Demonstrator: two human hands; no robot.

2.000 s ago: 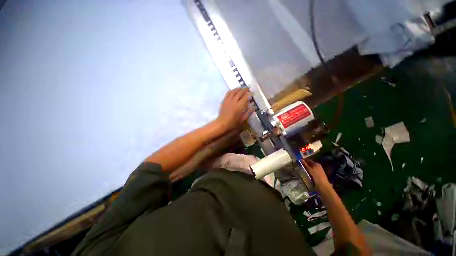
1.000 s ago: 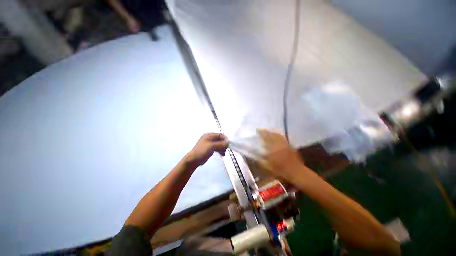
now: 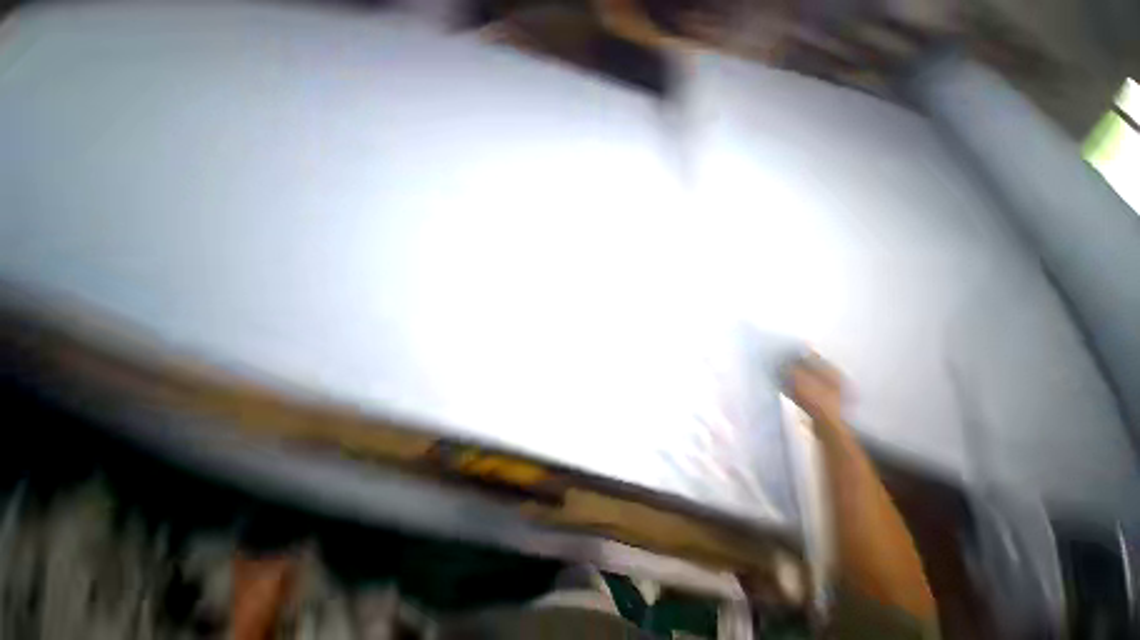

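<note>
The view is strongly blurred. The wide pale fabric ply (image 3: 313, 238) covers the table, very bright in the middle, with small creases near its front edge. My right hand (image 3: 816, 385) reaches in from the lower right, at a grey fold or edge of the cloth beside a narrow pale strip, likely the cutter track (image 3: 804, 488). Its fingers look bent, but blur hides whether they grip the cloth. My left hand is not in view. The cutter's motor unit cannot be made out.
The worn wooden table edge (image 3: 600, 510) runs along the front, with a yellow patch on it. Blurred scraps and an orange-brown object (image 3: 260, 598) lie low at the left. People's blurred arms show at the far side. A long pale roll-like shape (image 3: 1025, 188) is at the upper right.
The view has swung left along the table. My left hand and the cutter's motor unit have dropped out of sight. My right hand is now at the cloth edge by the pale strip.
</note>
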